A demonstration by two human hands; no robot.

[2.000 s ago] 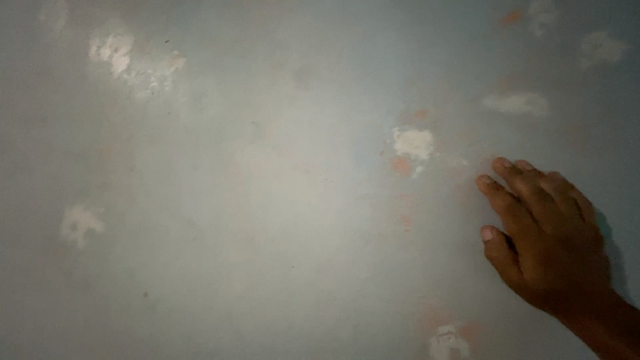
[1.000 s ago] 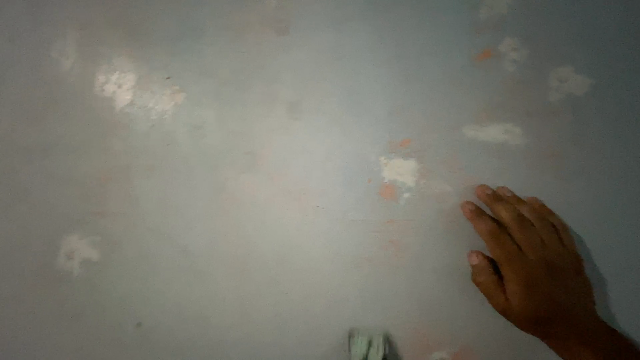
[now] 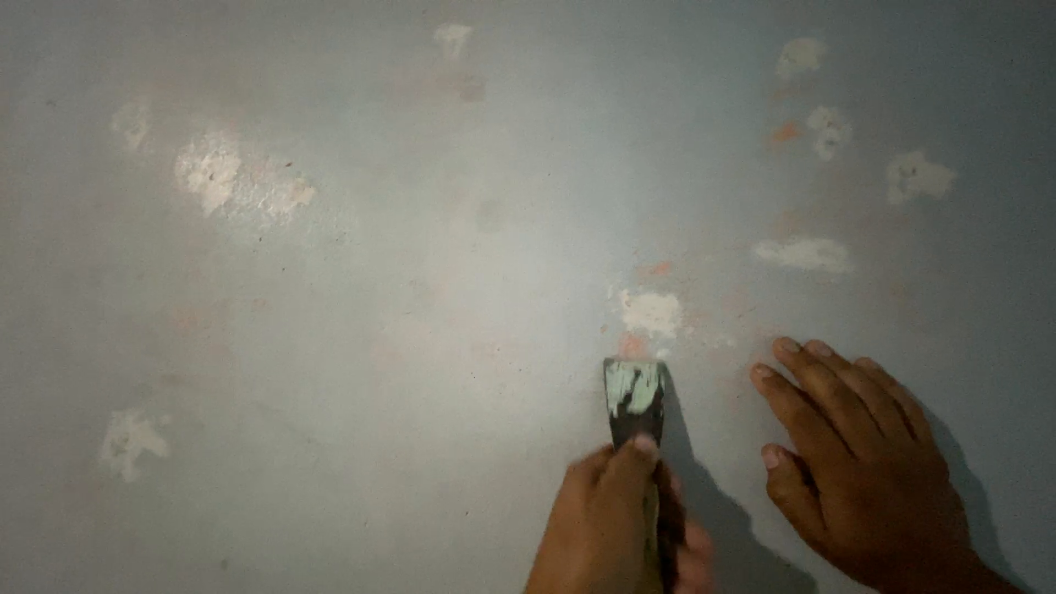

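At the bottom centre, my left hand [image 3: 606, 524] grips the handle of a putty knife [image 3: 634, 396], thumb on top. Pale filler smears and dark patches mark the knife's blade, which points up along a grey painted wall [image 3: 412, 462]. Just beyond the blade's edge lie an orange-pink spot [image 3: 633, 343] and a whitish filler patch [image 3: 652, 313]. To the right, my right hand [image 3: 858, 462] lies palm down against the wall, holding nothing, with its fingers slightly apart. The lower part of the knife handle is mostly hidden by my left hand.
More whitish patches mark the wall: a long one [image 3: 804, 255] above my right hand, one at the right [image 3: 920, 177], a shiny one at the upper left [image 3: 213, 173] and one at the lower left [image 3: 132, 444]. Shadows fall beside both hands.
My left hand has come into view from below with the putty knife; one second ago only the blade tip showed at the bottom edge. My right hand remains spread on the wall.
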